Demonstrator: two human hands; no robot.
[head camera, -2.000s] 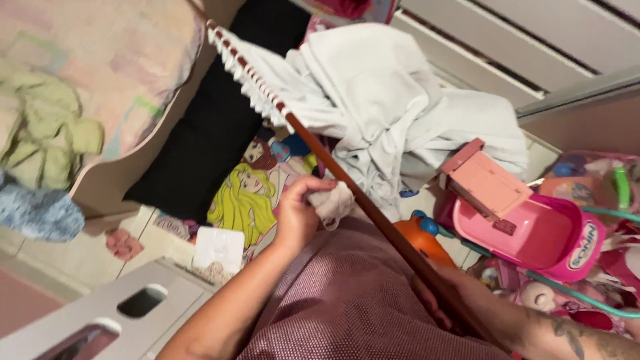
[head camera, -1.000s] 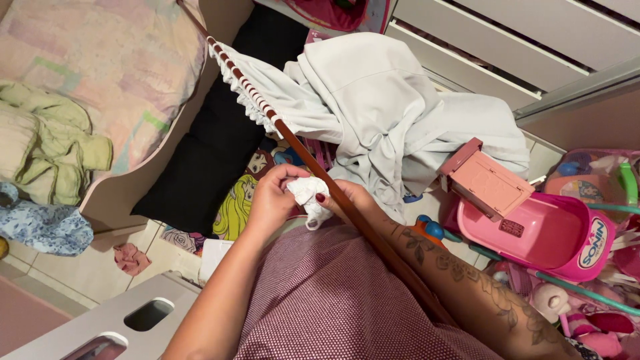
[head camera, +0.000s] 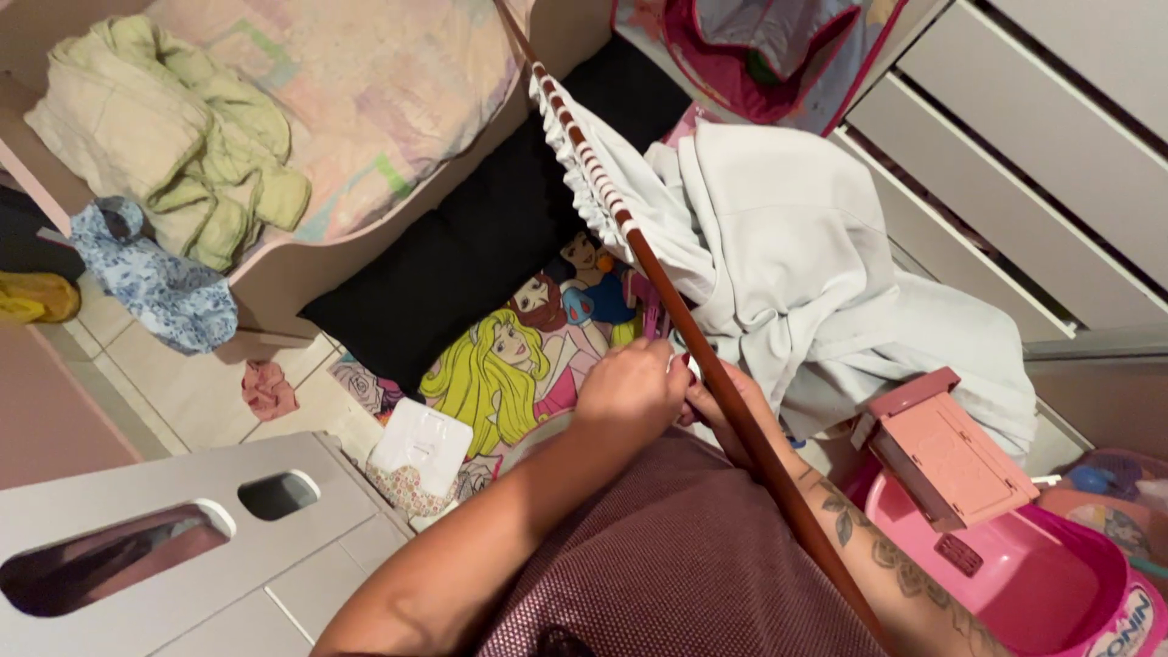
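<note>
A brown curtain rod runs diagonally from the top past my body, resting along my right forearm. White curtain rings or loops sit around its upper part, with a pale grey-white curtain bunched from them down to the floor. My left hand is closed on a small white piece, mostly hidden by the fingers, just left of the rod. My right hand meets it there from behind the rod, its fingers at the same white piece.
A bed with a green cloth is at upper left, a black cushion beside it. A princess-print mat lies on the floor. At lower right are a pink toy tub and toy cabinet; grey furniture stands lower left.
My right hand, low along the rod two seconds ago, has come up to my left hand. The white piece, spread out in both hands one second ago, is now mostly covered by my fingers.
</note>
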